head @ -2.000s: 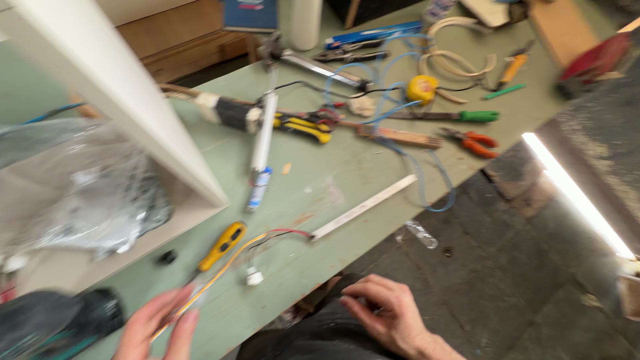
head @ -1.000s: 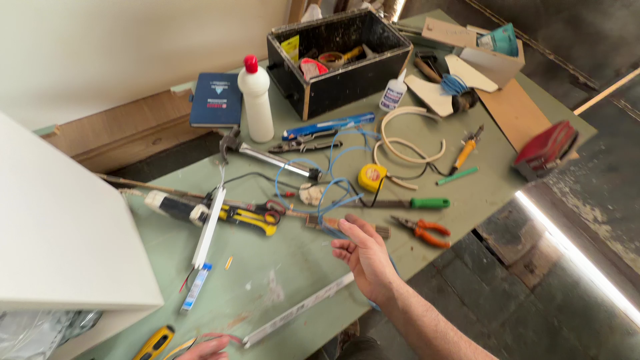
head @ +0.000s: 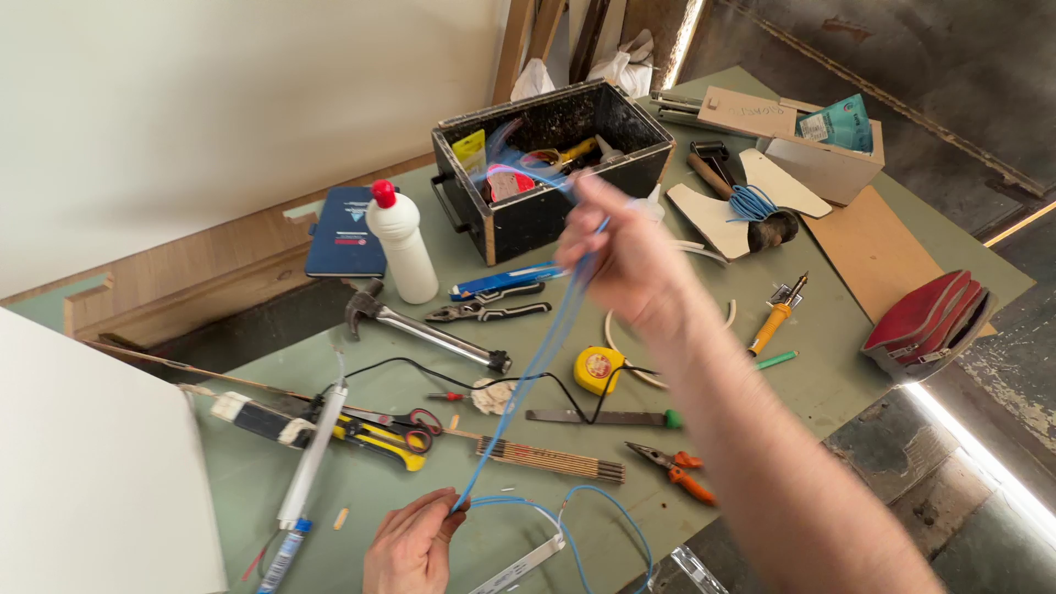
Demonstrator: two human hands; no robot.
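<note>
A thin blue wire (head: 505,417) runs between my two hands. Its lower part is pinched in the fingers of my left hand (head: 412,540), low over the green table. My right hand (head: 615,247), blurred, grips the wire higher up, in front of the black toolbox (head: 569,210), and a loose end blurs over the box's opening. More blue wire loops lie right of my left hand, by a white strip (head: 520,568). Below my right hand are a yellow tape measure (head: 598,369), a file (head: 598,417) and a folding wooden rule (head: 553,459).
On the green table (head: 272,371) lie a claw hammer (head: 429,330), pliers (head: 487,312), scissors (head: 421,429), orange-handled pliers (head: 676,474) and a soldering iron (head: 775,318). A white bottle (head: 403,243) stands by a blue notebook (head: 346,231). A red pouch (head: 928,326) sits at the right edge. A white panel (head: 99,462) stands left.
The blue wire, on the table in the earlier frames, is now held between both hands. My right hand has risen toward the toolbox.
</note>
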